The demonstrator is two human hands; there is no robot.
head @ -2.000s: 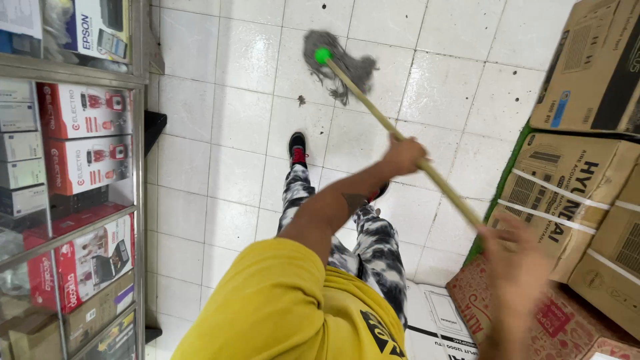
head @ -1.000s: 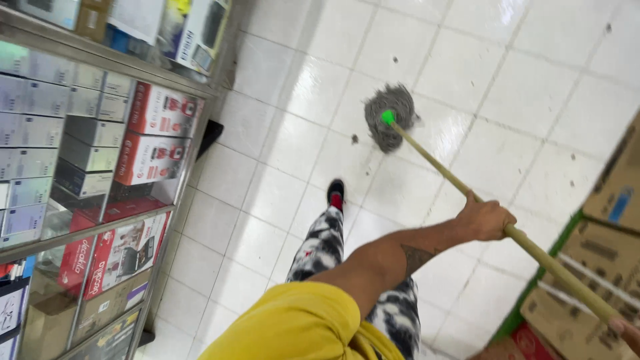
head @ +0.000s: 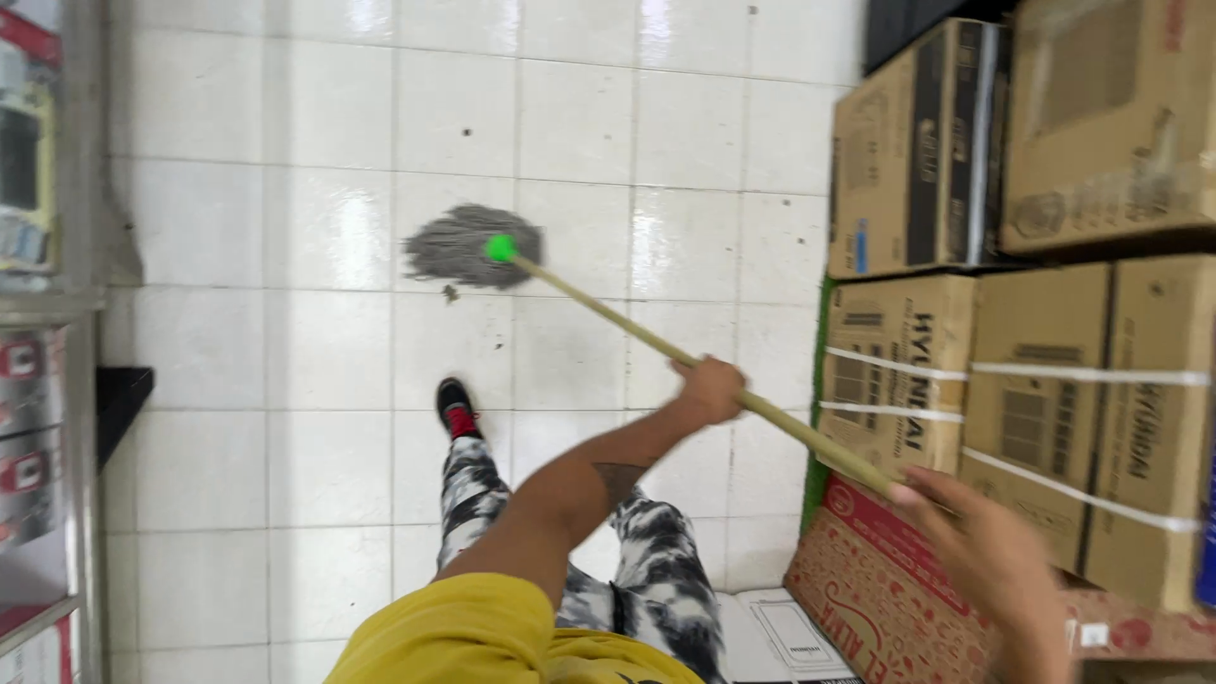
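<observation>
My left hand (head: 711, 390) is wrapped around the middle of a mop's wooden handle (head: 617, 319). Near the handle's upper end is my right hand (head: 978, 541), slightly blurred, its thumb and fingers about the pole. The handle slants down to a green socket (head: 501, 249) on the grey string mop head (head: 465, 245), which lies spread on the white tile floor (head: 328, 351). A small dark scrap (head: 450, 294) sits just below the strings. My shoe (head: 458, 404), black with red laces, is below the mop head.
Strapped cardboard boxes (head: 898, 366) are stacked along the right, beside a green edging strip (head: 817, 408). A red patterned carton (head: 883, 589) stands low right. A glass display case (head: 85, 475) lines the left, with a black bracket (head: 122, 404) jutting out. Dark specks dot the tiles.
The mop head's strings, bunched one second ago, now trail to the left. Both hands remain on the handle. The view has turned, bringing the boxes back in.
</observation>
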